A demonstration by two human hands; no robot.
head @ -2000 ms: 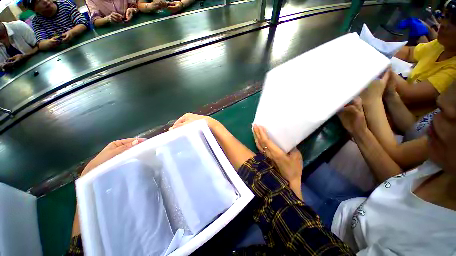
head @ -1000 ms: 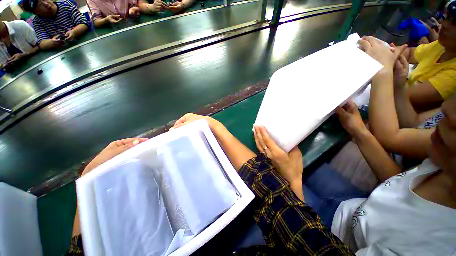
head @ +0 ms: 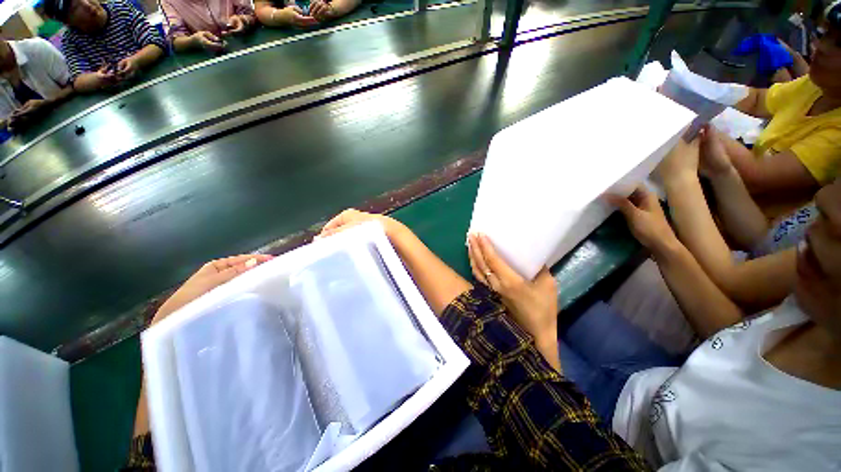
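Note:
A white foam tray is tilted towards me at the lower left. Two bagged units lie side by side in it, a left one and a right one, both grey-blue under cloudy film. A loose film end shows near the lower edge between them. My left hand is behind the tray's upper left edge, and my right hand is behind its upper right edge. Both hold the tray, and most of their fingers are hidden behind it.
A person at right holds another foam tray, its plain back showing. Further right, hands handle a whitish bag. A white foam block stands at the left edge. Beyond the green table edge runs the conveyor belt, with people seated across it.
The neighbour's foam tray has shifted slightly, its far end lower than two seconds ago. The hands beyond it have moved back down from its far corner. My hands and tray look still.

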